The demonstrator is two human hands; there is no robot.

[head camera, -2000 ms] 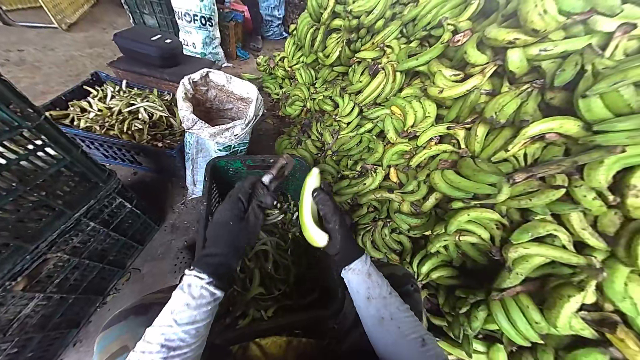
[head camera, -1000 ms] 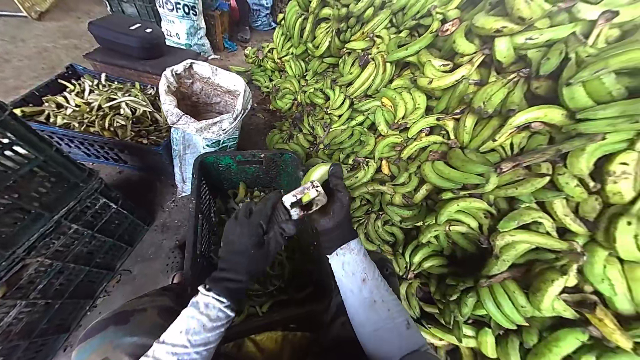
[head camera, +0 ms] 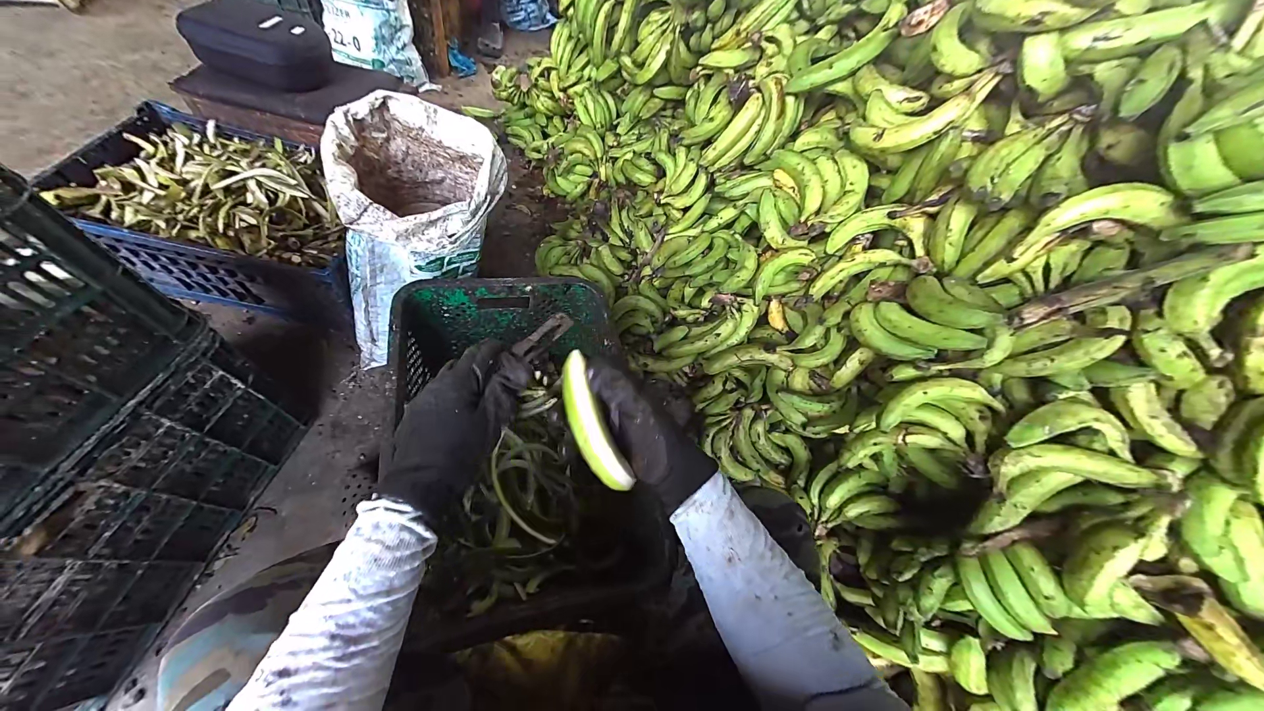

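Observation:
My left hand (head camera: 449,420), in a dark glove, grips a small peeling tool (head camera: 541,337) whose blade end points up and right. In my right hand (head camera: 647,425), also gloved, is a green plantain (head camera: 593,423), held upright and slightly tilted, with a pale peeled strip along it. The tool and the plantain are apart. Both hands are over a green plastic crate (head camera: 504,288), in which long green peel strips (head camera: 523,484) lie.
A large heap of green plantains (head camera: 889,326) fills the right side. An open white sack (head camera: 415,232) stands behind the crate. At left are a blue crate (head camera: 197,276) of peelings, stacked dark crates (head camera: 148,494) and a black case (head camera: 255,44).
The tool and the plantain, close together one second ago, are now apart. The plantain has turned from pointing up and away to a side view.

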